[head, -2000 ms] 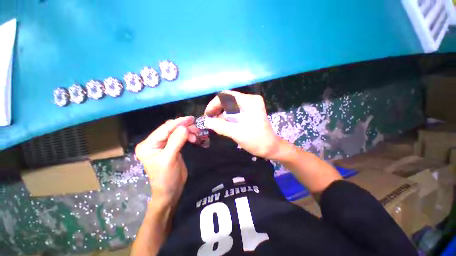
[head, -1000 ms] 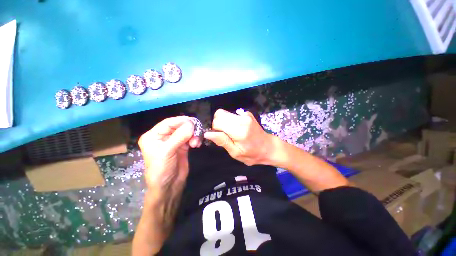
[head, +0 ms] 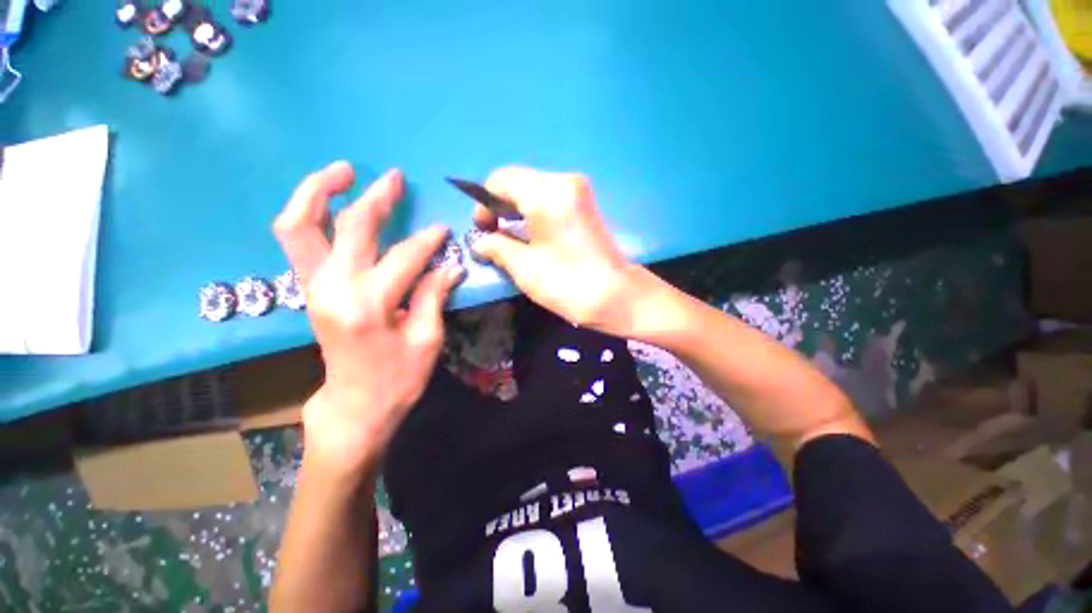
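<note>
A row of round sparkling rhinestone ornaments lies along the table's near edge; my left hand covers its middle. My left hand is over the row with its fingers spread. Its thumb and index fingertip are at an ornament; whether they grip it is unclear. My right hand holds a dark, flat, pointed tool, tip up and left. Its thumb and finger are at another ornament at the row's right end, partly hidden.
A loose pile of mixed ornaments lies at the table's back left. A white paper sheet is at left, a white slatted tray at the right. Below the table are cardboard, a blue item and a floor with white bits.
Both hands have moved from above the lap up to the table, at the row. My left fingers have spread. The dark tool shows again at my right hand. The view has shifted, showing the loose pile.
</note>
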